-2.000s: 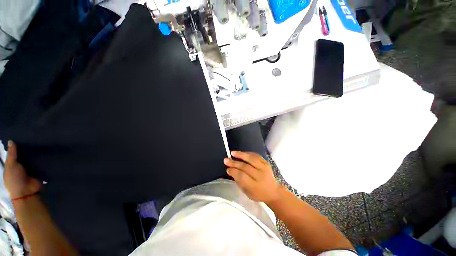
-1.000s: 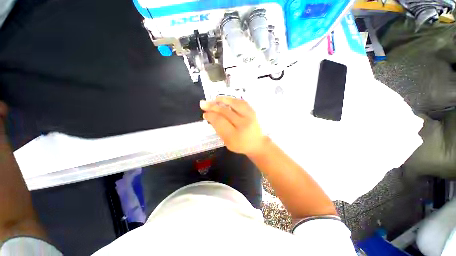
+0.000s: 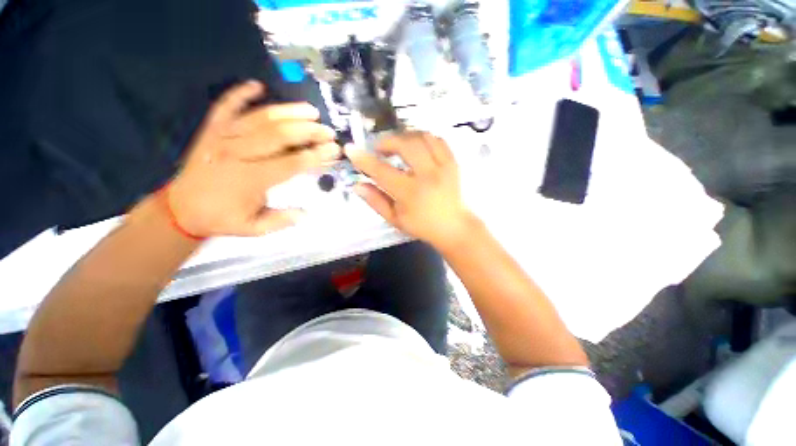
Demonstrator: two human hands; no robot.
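Observation:
The black fabric panel [image 3: 113,104] lies on the machine table, left of and behind the needle area. The overlock machine's head [image 3: 340,17] is at the top. The presser foot area [image 3: 353,87] is blurred. My left hand [image 3: 253,161] is blurred, its fingers spread over the panel's near right corner and the table beside the needle; whether it grips the fabric cannot be told. My right hand [image 3: 410,179] is just in front of the presser foot, thumb and fingertips near the panel's edge; its hold is blurred.
The white machine table [image 3: 253,253] runs along the front. A black phone [image 3: 570,151] lies at right, with a red pen-like tool [image 3: 575,75] behind it. A white panel pile [image 3: 646,235] hangs at right. A person's dark green clothing [image 3: 724,113] shows at far right.
The black panel has moved back and away, uncovering the table's front. My left hand has come from the far left to beside the needle. My right hand has moved forward to the presser foot.

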